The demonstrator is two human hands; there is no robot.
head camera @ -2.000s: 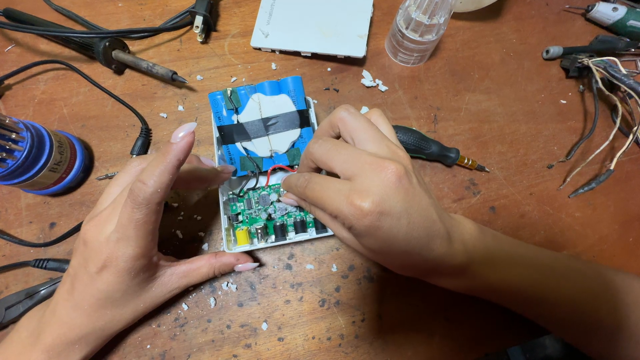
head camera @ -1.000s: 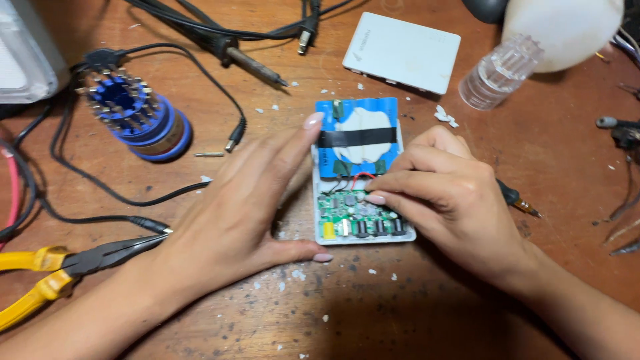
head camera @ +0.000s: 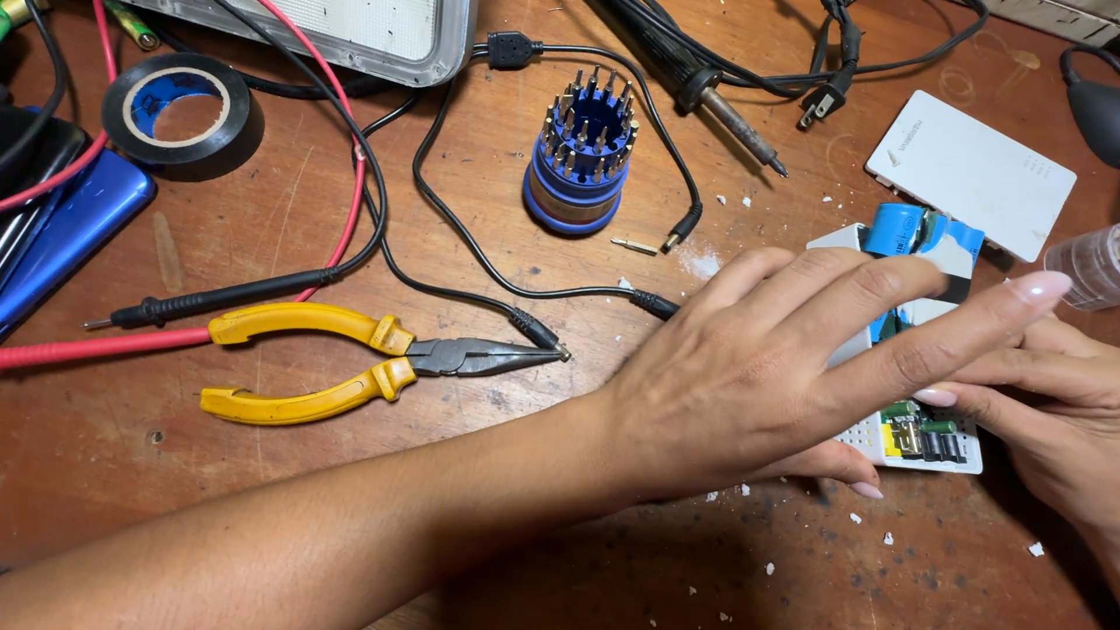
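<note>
At the right, an open white plastic case (head camera: pixel 866 429) holds blue cylindrical battery cells (head camera: pixel 896 229) with black tape across them, and a green circuit board (head camera: pixel 901 409) with a yellow connector and black ports. My left hand (head camera: pixel 770 376) lies over the case's left side, thumb at its lower edge and fingers spread above the cells; it covers much of the case. At the right side of the case is my right hand (head camera: pixel 1050 394), its fingers bent over the board's upper part. Whether its fingertips pinch anything is hidden behind my left hand.
Yellow-handled long-nose pliers (head camera: pixel 455 357), a black test probe (head camera: pixel 219 297) and black tape (head camera: pixel 179 114) lie left. Behind are a blue bit holder (head camera: pixel 577 166), a soldering iron (head camera: pixel 739 127) and a white cover (head camera: pixel 976 175). A clear plastic cup (head camera: pixel 1089 267) stands far right.
The view has swung left and closer. The case is now tilted, with its left side wall showing. My left hand's fingers now reach across the cells; before, they were at the case's left edge.
</note>
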